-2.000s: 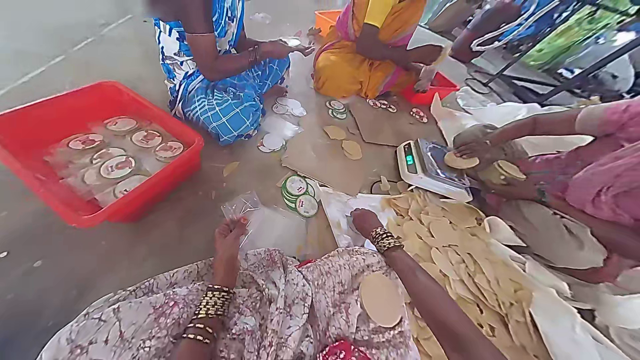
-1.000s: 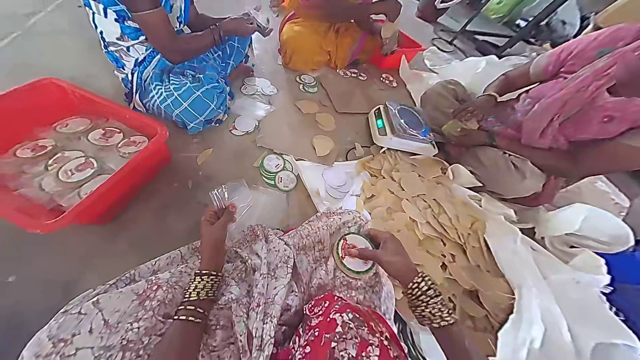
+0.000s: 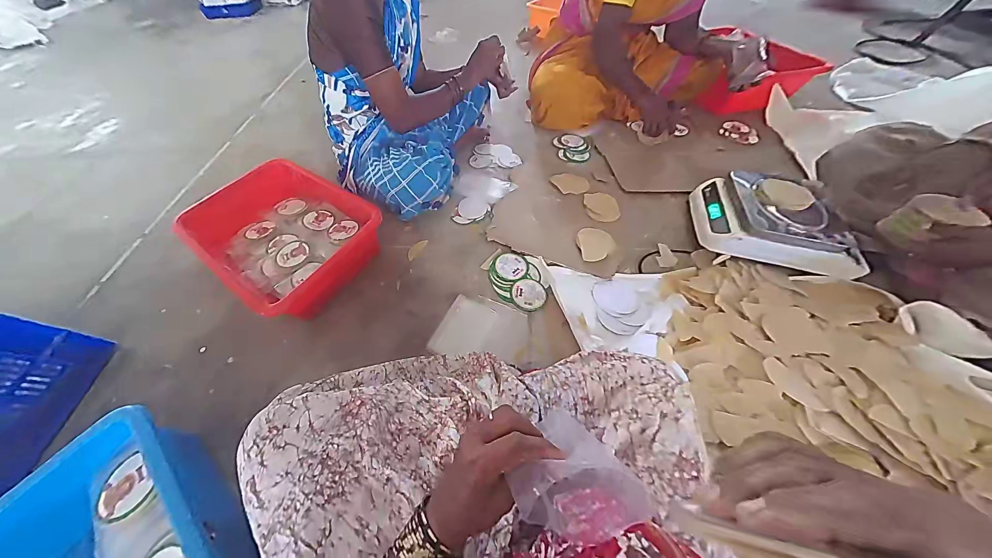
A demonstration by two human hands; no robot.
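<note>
My left hand (image 3: 496, 473) holds a clear plastic bag (image 3: 581, 480) by its edge above my lap. My right hand (image 3: 806, 488), blurred, is at the lower right with its fingers on thin pale discs (image 3: 728, 527), beside the bag. A broad heap of thin, flat beige discs (image 3: 806, 349) spreads on a white sheet at my right. Beyond my knees lie round green-edged labels (image 3: 519, 280), a stack of plain white discs (image 3: 616, 302) and a pile of clear bags (image 3: 480, 329).
A digital scale (image 3: 775, 225) bears a beige disc. A red tub (image 3: 279, 232) holds packed discs; a light-blue crate (image 3: 132, 480) and a dark-blue crate (image 3: 46, 380) are at the left. Two people sit ahead; another is at the right, partly blurred. Cardboard (image 3: 659, 159) lies on the floor.
My left hand has brought a bag down over my lap. My right hand, which held a round label a second ago, is now farther right with pale discs. The view has shifted, showing blue crates.
</note>
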